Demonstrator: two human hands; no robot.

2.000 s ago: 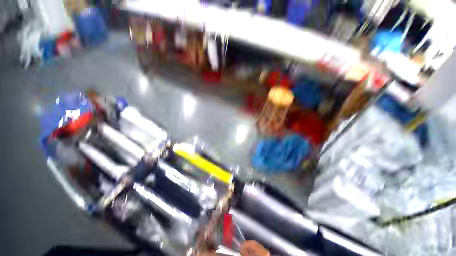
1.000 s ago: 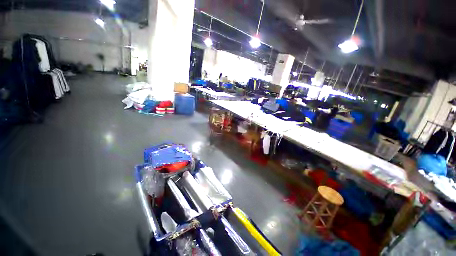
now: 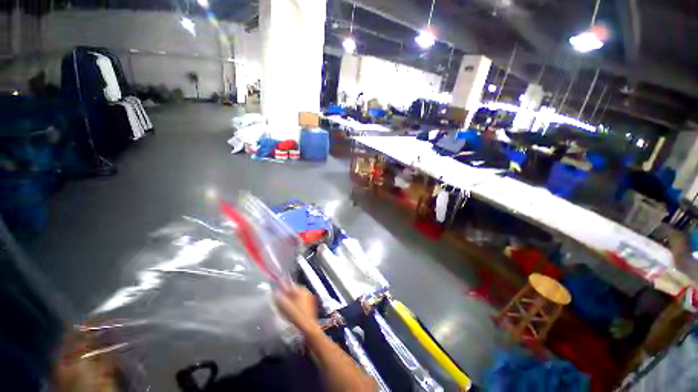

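A clear shiny garment bag (image 3: 184, 268) with a red band is spread in the air at the lower left and centre. My right hand (image 3: 298, 306) is shut on it near the lower end of the red band. My left hand (image 3: 88, 364) is blurred at the lower left edge, behind or inside the clear film; its grip cannot be made out. A dark garment (image 3: 260, 373) shows at the bottom edge below the film, with a black loop-shaped piece (image 3: 197, 375) beside it.
A compartment cart holding silvery strips (image 3: 348, 272), a blue packet (image 3: 306, 218) and a yellow strip (image 3: 430, 344) stands ahead and right. Beyond are a wooden stool (image 3: 549, 289), a long white worktable (image 3: 490, 184), a pillar (image 3: 291, 69) and a rack of dark clothes (image 3: 88, 115) far left.
Both hands and the clear bag with the red band have come into view. The dark garment now shows at the bottom. The view has shifted, so the cart sits further right.
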